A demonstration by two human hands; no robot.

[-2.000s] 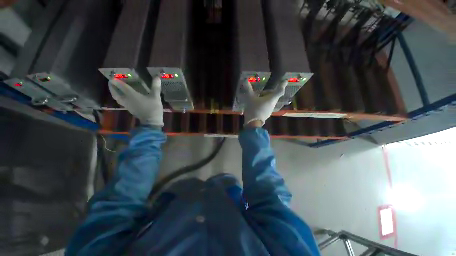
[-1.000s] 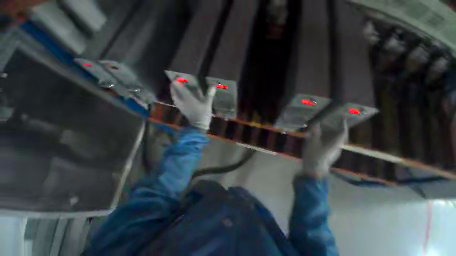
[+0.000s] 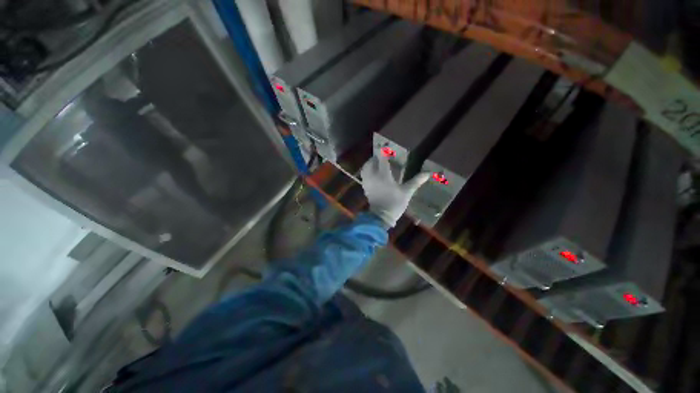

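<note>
Grey power modules stand on edge in pairs on the rack. My left hand [image 3: 387,188], in a white glove, is at the fronts of the middle pair. Its fingers are spread, with the fingertips at the left module [image 3: 390,147] of that pair and the thumb beside the red display of the right module [image 3: 437,198]. The hand covers part of both fronts; whether it presses on something is unclear. Another pair stands at the lower right, its left module [image 3: 545,265] and right module [image 3: 606,302] both showing red digits. My right hand is out of the picture.
Two more modules [image 3: 313,119] stand at the rack's left end, beside a blue upright [image 3: 252,57]. A large dark-panelled cabinet [image 3: 169,146] with a pale frame is at the left. An orange beam [image 3: 453,27] crosses above the modules. A dark cable [image 3: 384,292] lies below the rack.
The view has swung left and tilted, bringing more of the cabinet in. My left hand stays at the middle pair. My right hand has left the right pair and gone out of view.
</note>
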